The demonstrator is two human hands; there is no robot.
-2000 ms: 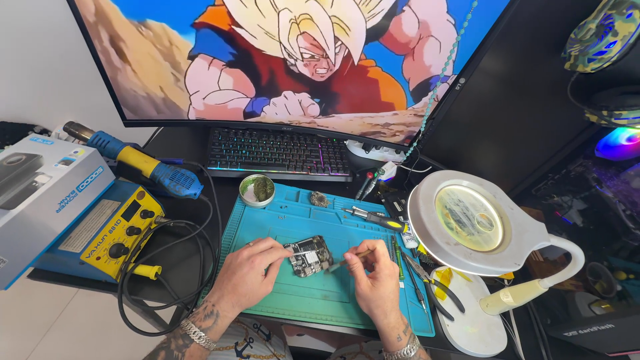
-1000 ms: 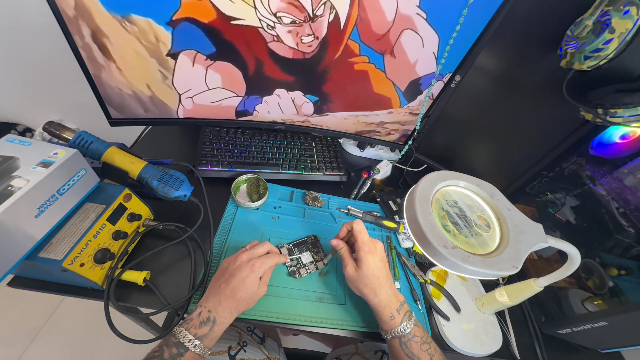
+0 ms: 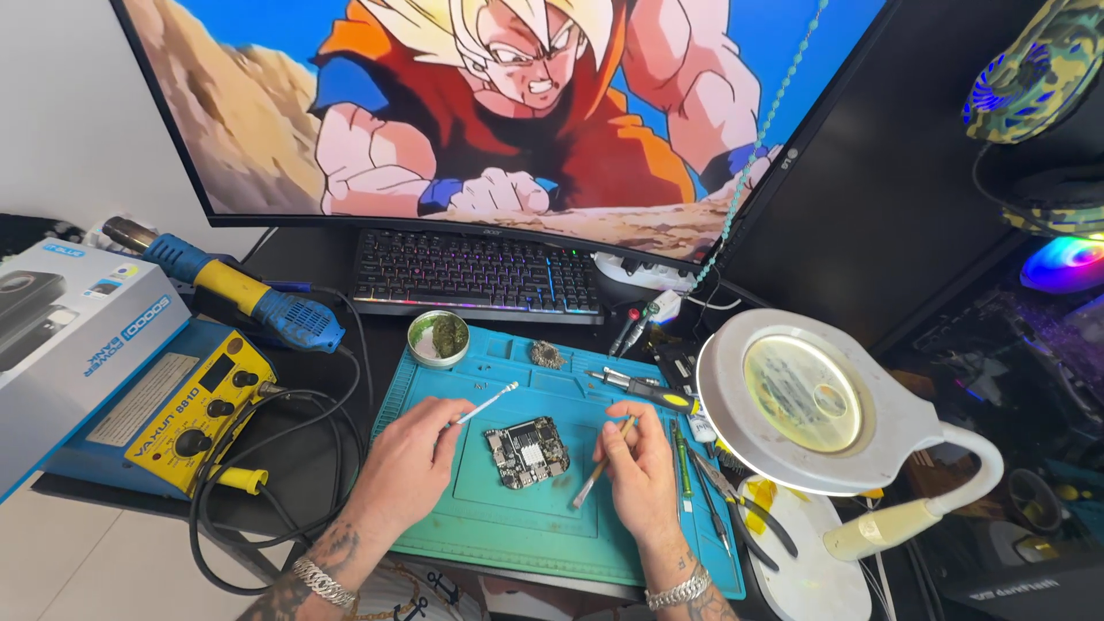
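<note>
A small black circuit board [image 3: 528, 452] with a pale square lies on the teal silicone repair mat [image 3: 483, 535]. To its upper left, my left hand [image 3: 412, 457] pinches a thin pale stick-like tool [image 3: 490, 402] whose small tip points up and right; what kind of tool it is I cannot tell. Right of the board, my right hand [image 3: 634, 466] holds a small wooden-handled brush [image 3: 590, 483], bristles pointing down and left, just short of the board. Neither hand touches the board. A round tin [image 3: 438, 340] with greenish and white contents stands at the mat's upper left corner.
A hot air station [image 3: 181, 405] with its handpiece [image 3: 267, 302] and looping cables is at left, beside a power bank box [image 3: 78, 336]. A keyboard [image 3: 483, 276] sits behind the mat. Screwdriver [image 3: 655, 395], pliers [image 3: 750, 509] and a magnifier lamp [image 3: 806, 397] are at right.
My left hand has come away from the board's left edge and now shows a thin pale tool. My right hand remains right of the board, with the brush now plainly visible, tip lowered.
</note>
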